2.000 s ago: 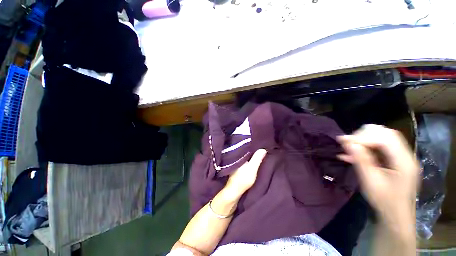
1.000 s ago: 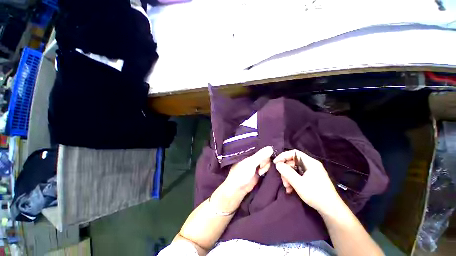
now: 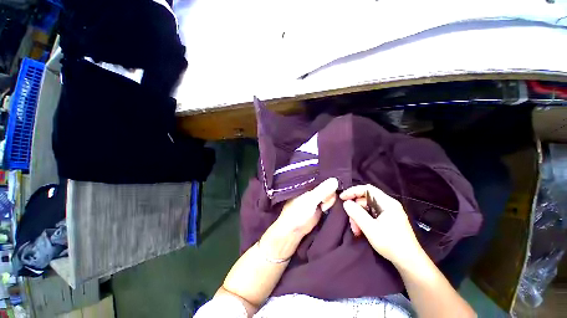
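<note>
Maroon trousers (image 3: 348,267) lie bunched on the lap below the table edge, with the wide waistband (image 3: 336,146) and a white-striped inner facing turned up. My left hand (image 3: 309,208) pinches the cloth below the waistband between thumb and fingers. My right hand (image 3: 376,217) is close beside it, its fingertips pinched together at the cloth; a small dark tool (image 3: 373,204) is tucked in its fingers. A fine thread runs right from near the fingertips across the maroon cloth. The needle cannot be made out.
Black garments (image 3: 118,124) are piled at left over the table corner and a grey fabric-lined bin (image 3: 130,230). A dark strand lies on the white table (image 3: 236,56). A blue crate (image 3: 26,115) stands far left. Crumpled clear plastic (image 3: 544,248) is at far right.
My right hand has come in from the right, where it was raised and blurred, to meet my left hand at the cloth. Over the last second both hands have barely moved.
</note>
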